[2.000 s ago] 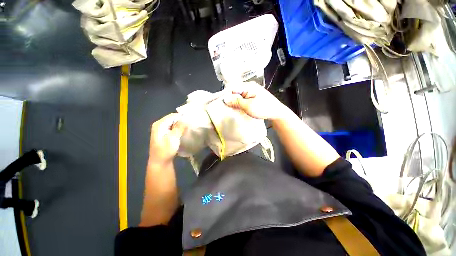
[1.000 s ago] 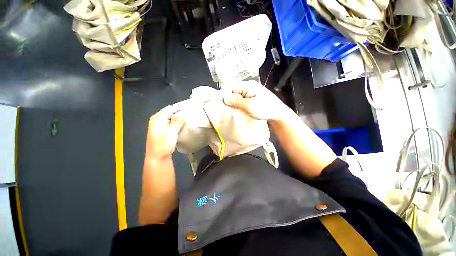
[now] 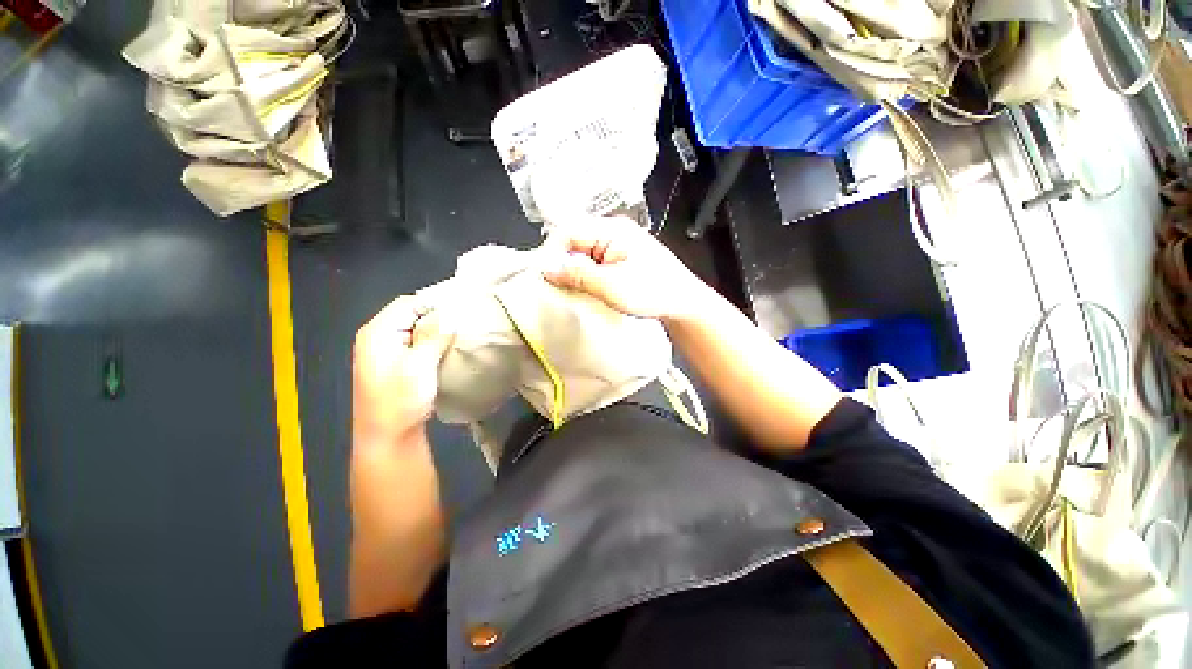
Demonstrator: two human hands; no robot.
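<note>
A beige bag body (image 3: 595, 350) with a yellow strip hangs between my hands, above the dark apron. My left hand (image 3: 399, 359) grips its left upper edge, with fingers closed on the cloth. My right hand (image 3: 614, 268) pinches its upper right edge. The cloth between the hands is bunched and bright. A strap loop hangs at the bag's lower right. The parts of the cloth under my fingers are hidden.
A white printed sheet-like object (image 3: 586, 137) is just beyond the bag. A blue crate (image 3: 771, 98) with beige bags is at the upper right. More bags (image 3: 1105, 549) lie at the lower right. A bag pile (image 3: 242, 98) is at the upper left, by a yellow floor line (image 3: 290, 444).
The surroundings have shifted left in the view, and a person's legs at the far left are gone. Both hands keep their hold on the bag, with little change in pose.
</note>
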